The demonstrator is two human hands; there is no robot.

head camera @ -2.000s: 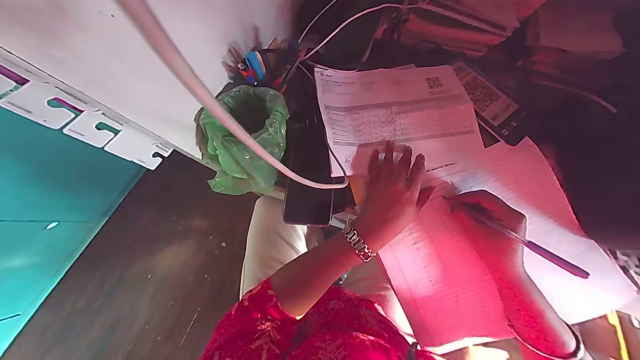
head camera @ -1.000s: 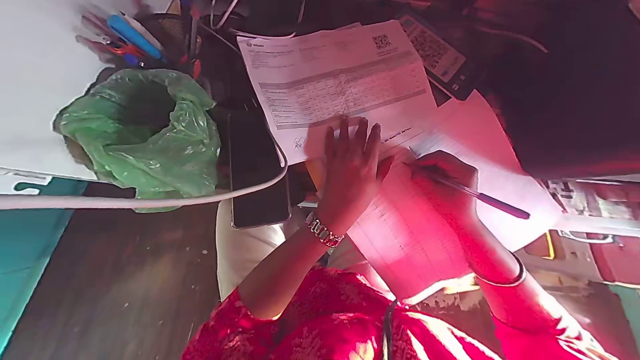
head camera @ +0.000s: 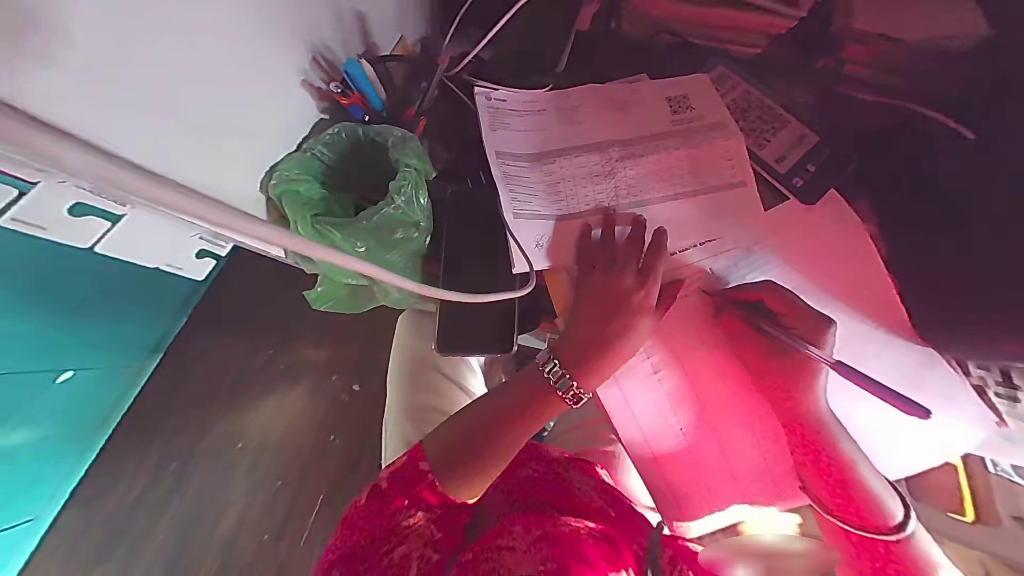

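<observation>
My left hand (head camera: 612, 300), with a metal-link watch band at its wrist, lies spread with fingers apart across the lower edge of a printed sheet (head camera: 640, 180) and the top of a ruled page (head camera: 680, 416). That printed sheet bears a table and a square code. My right hand (head camera: 780, 336) grips a dark pen (head camera: 840, 368), its tip on the upper part of the ruled page. Pink light falls over the pages and my right arm, so any writing there is hard to make out. Further white paper (head camera: 888, 416) lies under my right forearm.
Left of the papers lies a dark smartphone (head camera: 478, 280). A container lined with a green plastic bag (head camera: 360, 232) stands beside it, with pens (head camera: 364, 84) behind. A white cable (head camera: 320, 252) crosses the view at left. A card with a square code (head camera: 768, 128) lies beyond the printed sheet.
The view has shifted and turned between frames. My left hand stays spread on the papers and my right hand keeps hold of the pen.
</observation>
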